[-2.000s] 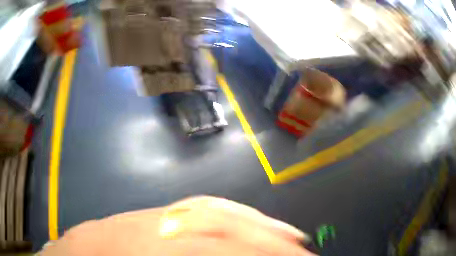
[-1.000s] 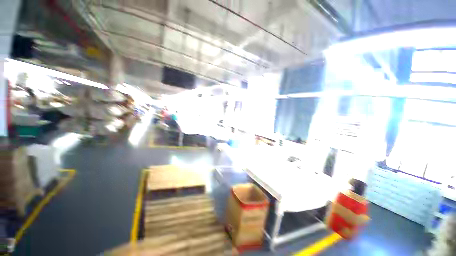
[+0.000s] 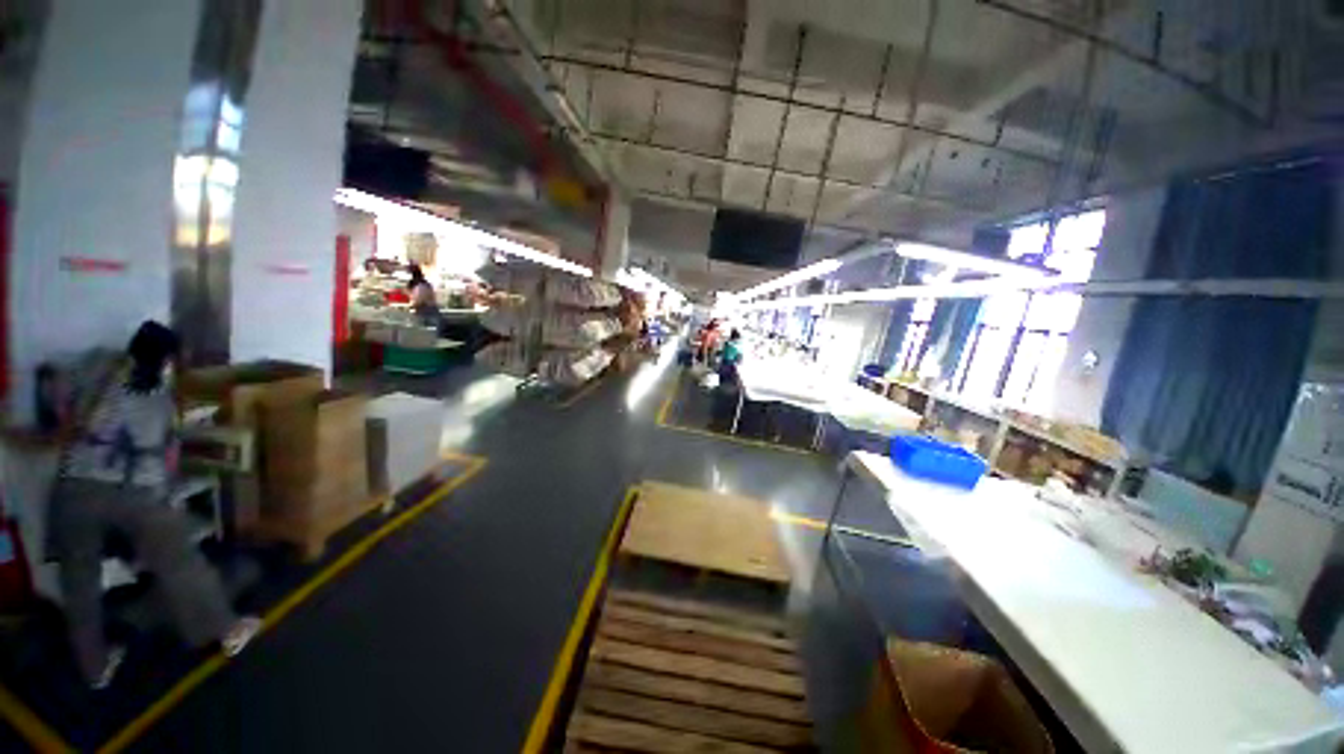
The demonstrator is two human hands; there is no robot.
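Observation:
Neither of my hands is in the picture. Nearest in front of me, a slatted wooden pallet (image 3: 686, 678) lies on the floor at the bottom centre, with a flat wooden board (image 3: 708, 530) at its far end. To its right stands an open brown carton (image 3: 958, 700), cut off by the lower edge. A long white worktable (image 3: 1091, 604) runs along the right, with a blue plastic bin (image 3: 938, 460) on its far part.
A person in a striped top and grey trousers (image 3: 118, 516) stands at the left beside stacked brown cartons (image 3: 310, 457). Yellow lane lines (image 3: 582, 633) border a grey-blue aisle (image 3: 428, 604). Racks with pale hanging items (image 3: 568, 332) stand farther back. A white pillar (image 3: 295, 192) is at the left.
The view has lifted from the floor to the hall and then swung left and nearer the pallet. My blurred hand at the bottom two seconds ago is gone. The person at the left has come into view.

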